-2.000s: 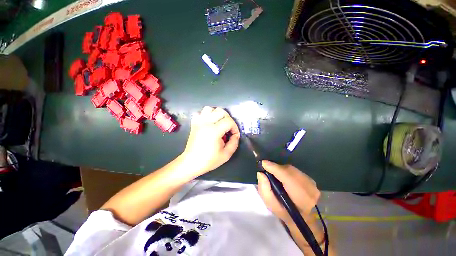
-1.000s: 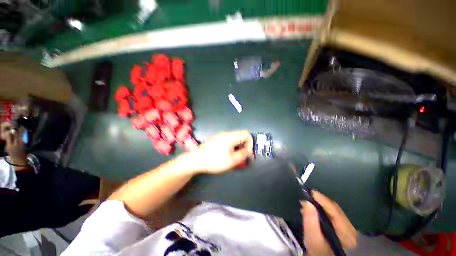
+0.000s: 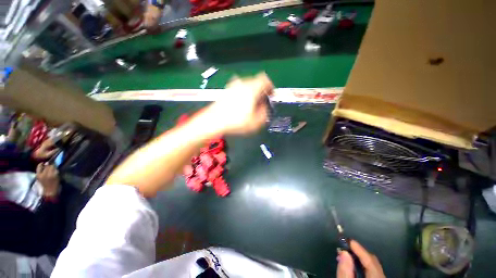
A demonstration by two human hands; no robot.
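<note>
My left hand (image 3: 247, 106) is blurred and raised over the far side of the bench, by the pale strip of the conveyor. A small dark part (image 3: 267, 106) shows at its fingertips, too blurred to name. My right hand (image 3: 361, 263), cut off by the bottom edge, holds the black soldering iron (image 3: 342, 239) with its metal tip pointing up and away over the bench. Red housings (image 3: 206, 168) lie heaped at left, partly hidden behind my left forearm. A small white strip (image 3: 265, 151) lies at mid-bench, nearer than the blue-grey board panel (image 3: 280, 125).
A fume fan (image 3: 380, 149) stands inside an open cardboard box (image 3: 419, 65) at right. A yellowish-green roll (image 3: 446, 247) sits near right. A dark flat object (image 3: 147, 124) lies far left. Parts lie on the green conveyor (image 3: 239, 51). Another person's hands (image 3: 49, 174) show at left.
My left hand has moved from mid-bench forward to the conveyor edge. The small board and right-hand white strip no longer show on the bench. The view has tilted up, showing more conveyor.
</note>
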